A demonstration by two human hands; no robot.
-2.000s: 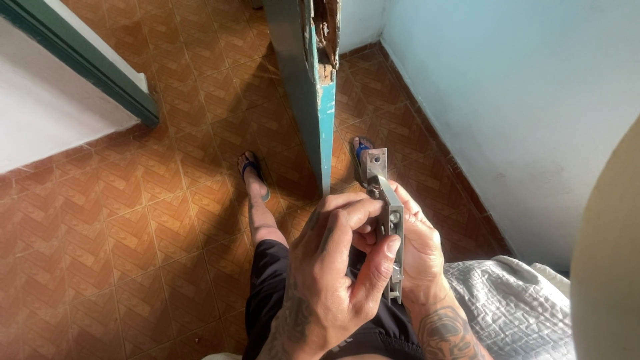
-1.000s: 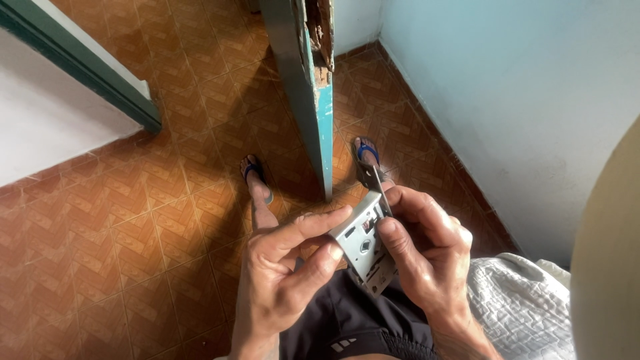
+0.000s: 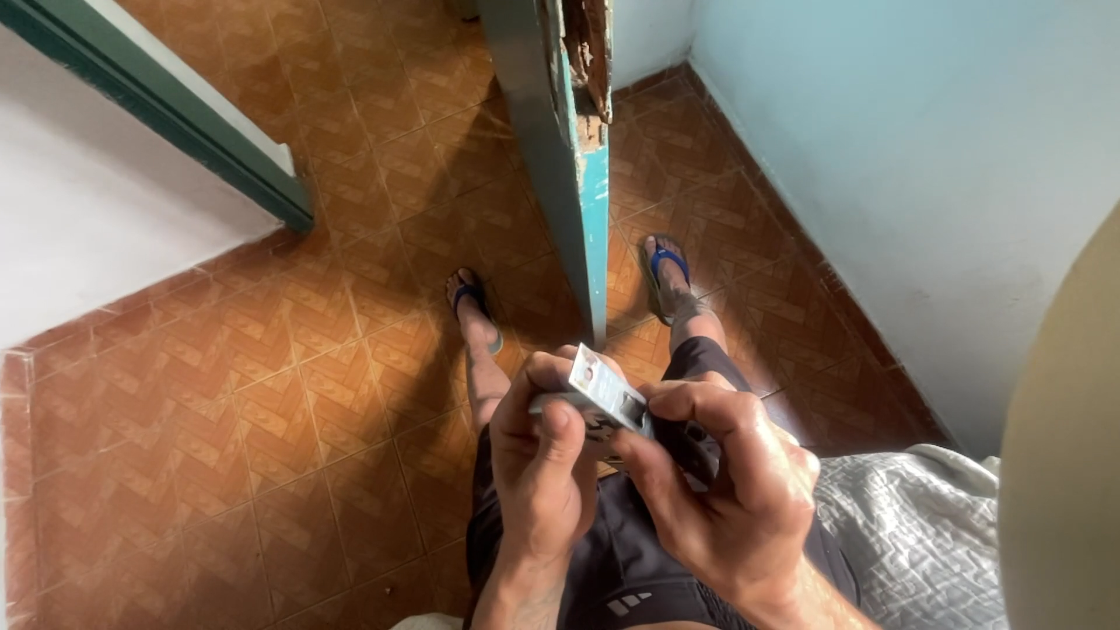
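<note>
A metal mortise door lock (image 3: 610,394) is held above my lap, its faceplate turned up towards the camera. My left hand (image 3: 544,455) grips the lock body from the left, with the thumb lying along its side. On the right, my right hand (image 3: 735,472) pinches the lock's near end between thumb and fingertips. Fingers hide much of the lock body. Beyond my hands stands the edge of a teal wooden door (image 3: 595,227), its wood broken and hollowed near the top of the view.
My feet, in blue-strapped flip-flops (image 3: 667,258), stand on either side of the door on the tiled floor (image 3: 306,394). A green door frame (image 3: 175,114) is at upper left, a pale blue wall (image 3: 892,175) at right. Quilted grey fabric (image 3: 906,525) lies at lower right.
The lock has been turned from showing its broad side to showing its faceplate. My right hand has shifted from the faceplate's far part to the lock's near right end.
</note>
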